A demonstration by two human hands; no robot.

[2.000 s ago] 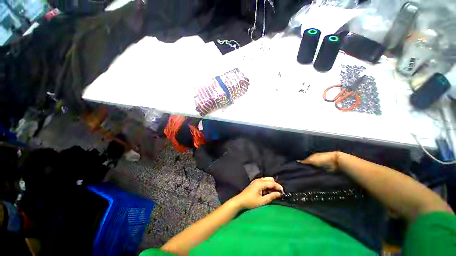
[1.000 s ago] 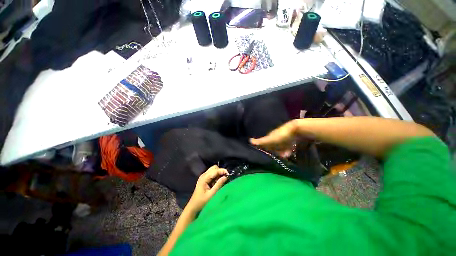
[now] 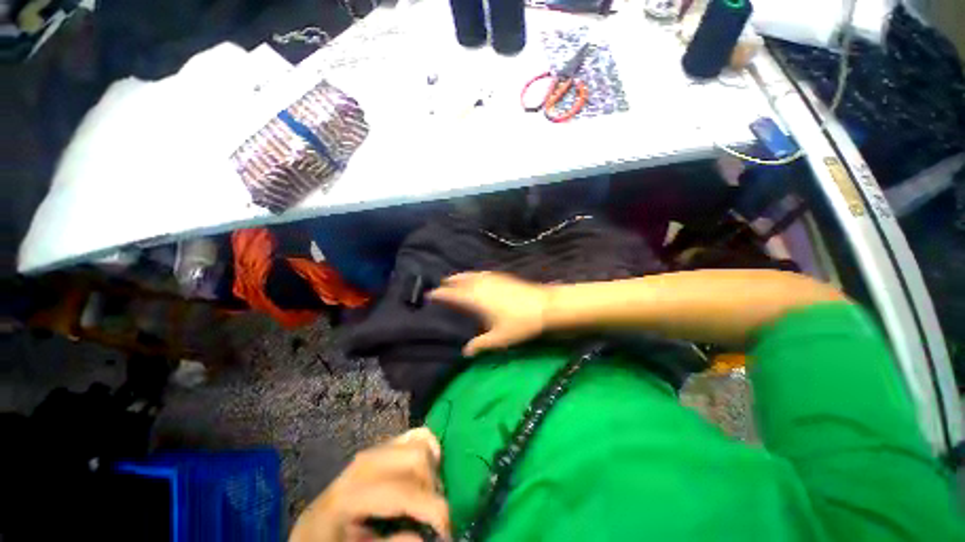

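Observation:
The black garment [image 3: 423,327] lies bunched across the lap, with a thin shiny chain trim [image 3: 540,235] along its far part. A dark beaded strip [image 3: 529,423] runs across the green top towards my left hand. My left hand [image 3: 381,489] is large and blurred at the bottom edge, its fingers closed around a black end of the strip. My right hand [image 3: 492,309] lies flat on the garment with its fingers spread, reaching to the left. A needle or thread is too fine to see.
The white table [image 3: 444,169] holds a striped pouch [image 3: 302,146], red-handled scissors [image 3: 558,95] on a sheet of small discs [image 3: 605,79], and black thread cones [image 3: 717,37]. A pale cable [image 3: 757,159] hangs at the right. A blue crate [image 3: 228,492] stands on the floor at lower left.
My left hand has moved down and closer to the camera, drawing the dark strip over the green top. My right hand has moved left across the garment. The view has shifted too.

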